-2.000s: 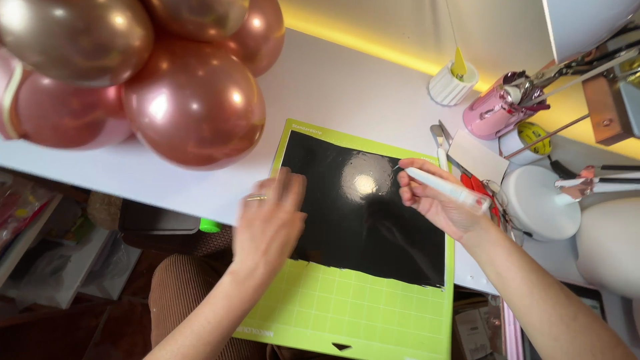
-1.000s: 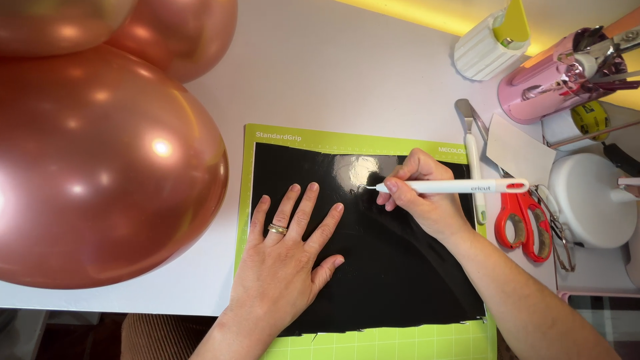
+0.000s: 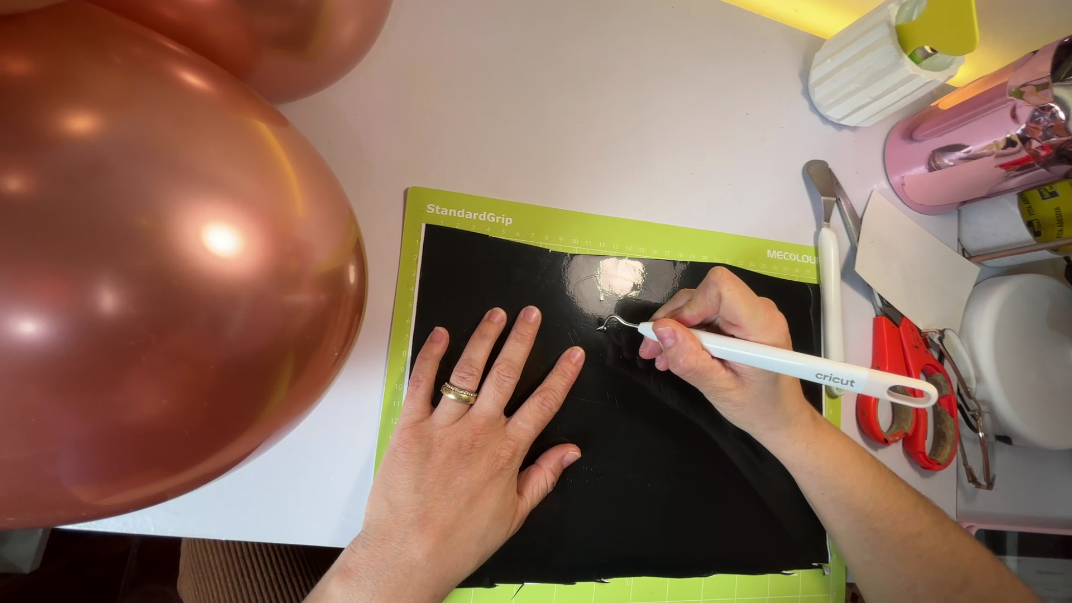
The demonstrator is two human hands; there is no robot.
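A glossy black vinyl sheet lies on a green gridded cutting mat. Flat on the sheet's left part rests my left hand, fingers spread, a ring on one finger, holding nothing. My right hand grips a white Cricut weeding hook like a pen. The tool's curved metal tip is at the sheet's surface, just below the bright light reflection, to the right of my left fingertips. Faint cut lines show on the vinyl near the tip; their shapes are hard to make out.
Large rose-gold balloons cover the left side. Along the right are a white-handled spatula, red-handled scissors, a paper piece, eyeglasses, a white round object, a pink metallic cup and a white ribbed holder.
My left hand, blurred over the sheet's left edge two seconds ago, now lies flat on it. The hook's tip has come down to the vinyl. The view has moved closer.
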